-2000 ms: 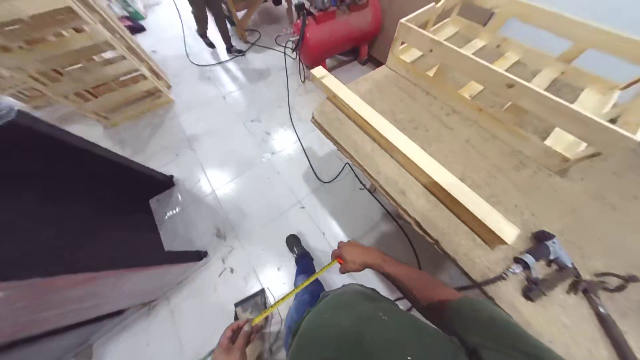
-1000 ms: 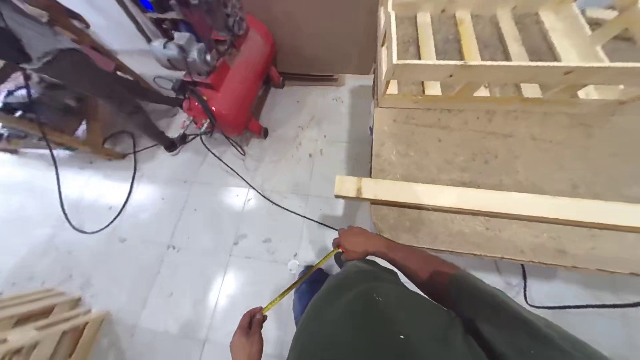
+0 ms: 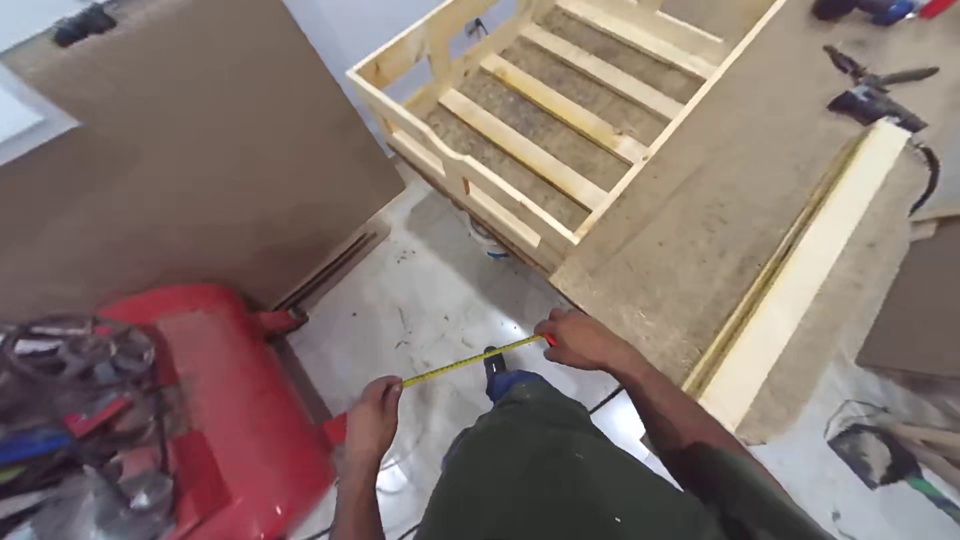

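Observation:
A yellow tape measure blade (image 3: 472, 361) stretches between my two hands above the tiled floor. My left hand (image 3: 381, 412) pinches the blade's free end between thumb and fingers. Wrapped around the tape's orange-red case, mostly hidden by the fingers, is my right hand (image 3: 581, 339), close to the corner of the wooden worktable (image 3: 645, 300). A long pale wooden board (image 3: 810, 277) lies on the table, to the right of my right hand. Farther back on the same table rests a slatted wooden frame (image 3: 544, 127) with raised sides.
A red air compressor tank (image 3: 240, 405) stands on the floor at the left, near my left forearm. Behind it leans a large brown panel (image 3: 172, 165). A pneumatic tool (image 3: 874, 105) with a hose lies on the table at the right. A dark cable (image 3: 606, 400) crosses the floor.
The view has swung strongly, bringing the compressor and slatted frame closer. Both hands still hold the tape, its blade stretched between them throughout.

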